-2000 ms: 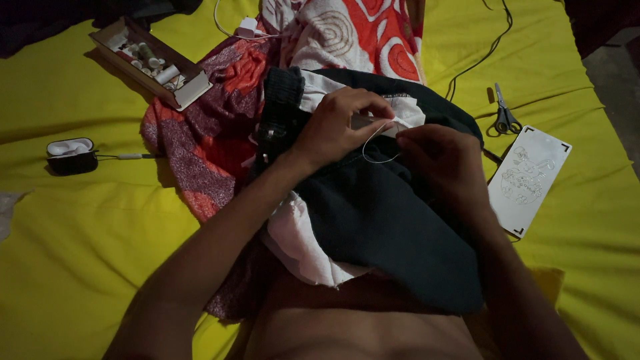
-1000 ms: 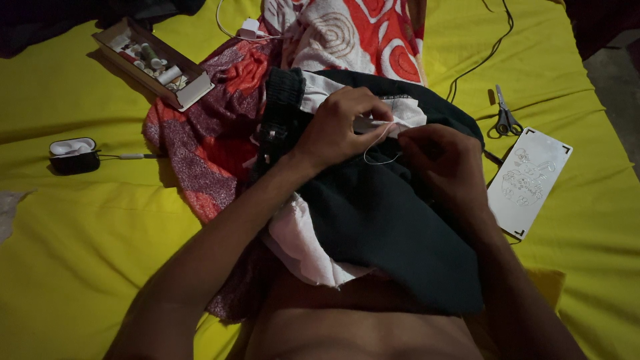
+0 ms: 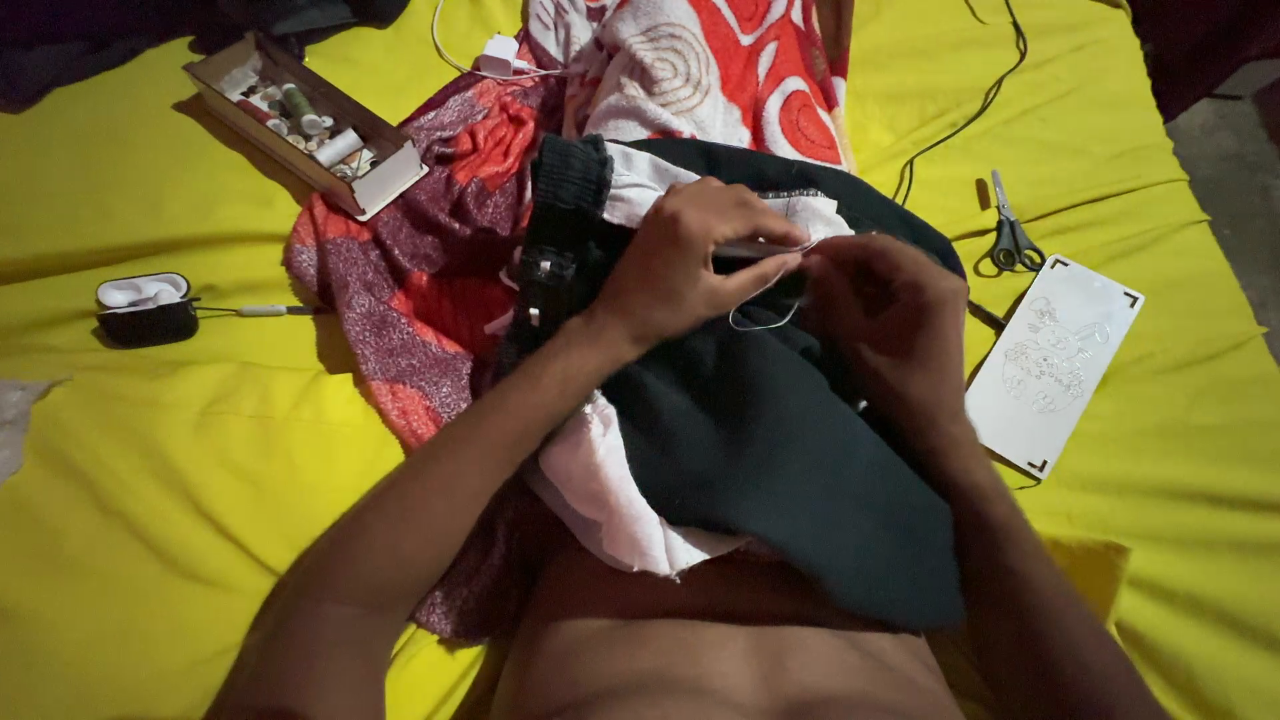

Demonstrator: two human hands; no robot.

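A dark garment [image 3: 760, 430] with an elastic waistband [image 3: 572, 180] and white lining [image 3: 620, 500] lies across my lap. My left hand [image 3: 700, 250] pinches the edge of a white fabric piece [image 3: 810, 212] between thumb and fingers. Close against its fingertips, my right hand [image 3: 885, 310] has its fingers bent together at the same edge. A thin pale thread [image 3: 765, 326] hangs in a loop between the hands, over the dark cloth. Whether the right fingers hold a needle or only thread is too small to tell.
An open box [image 3: 290, 125] of thread spools stands at the upper left. Scissors [image 3: 1012, 235] and a white lid with a line drawing [image 3: 1058, 365] lie at the right. An earbud case [image 3: 148, 310] is at the left; a patterned blanket [image 3: 400, 290] lies beneath the garment, on yellow cloth [image 3: 180, 500].
The thread loop between my hands has changed shape, and my right hand has shifted slightly. My left hand stays at about the same place on the white fabric.
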